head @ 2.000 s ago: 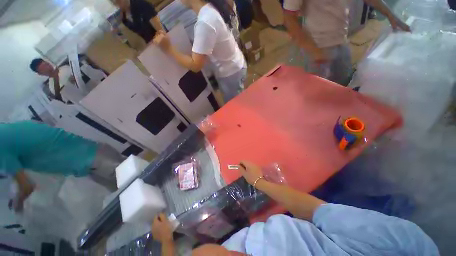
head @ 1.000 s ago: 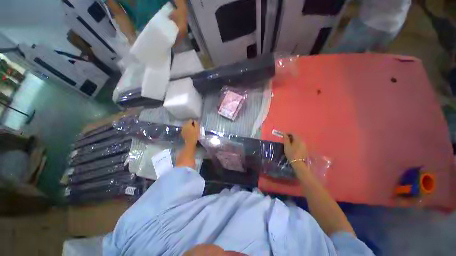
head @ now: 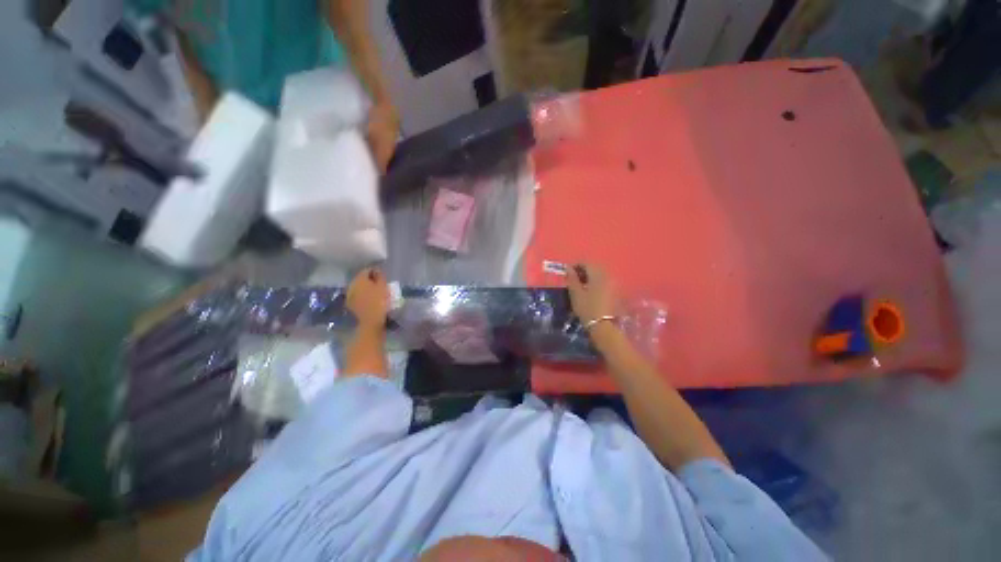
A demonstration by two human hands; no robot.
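Note:
A long dark bar [head: 499,307] in a shiny clear plastic bag lies across the table in front of me. My left hand [head: 368,299] is at the bar's middle-left with a small white piece [head: 395,294], likely a label or backing paper, at its fingers. My right hand [head: 584,285] is at the bar's right part and holds a small white barcode label [head: 554,267] between its fingertips, over the red sheet. A pouch with a pink card [head: 465,338] shows at the bar's near side.
Another pink card pouch [head: 450,220] lies on ribbed foam sheets [head: 499,209]. A second dark bar [head: 461,134] is behind. A person's arm [head: 373,82] reaches to white foam blocks [head: 321,181]. A tape dispenser [head: 845,327] is right on the red sheet [head: 703,220]. Bagged bars [head: 181,379] lie left.
The view has turned and shifted. The foam blocks at the back left have moved with the other person's arm. My hands stay at the bar, the label still in my right fingers.

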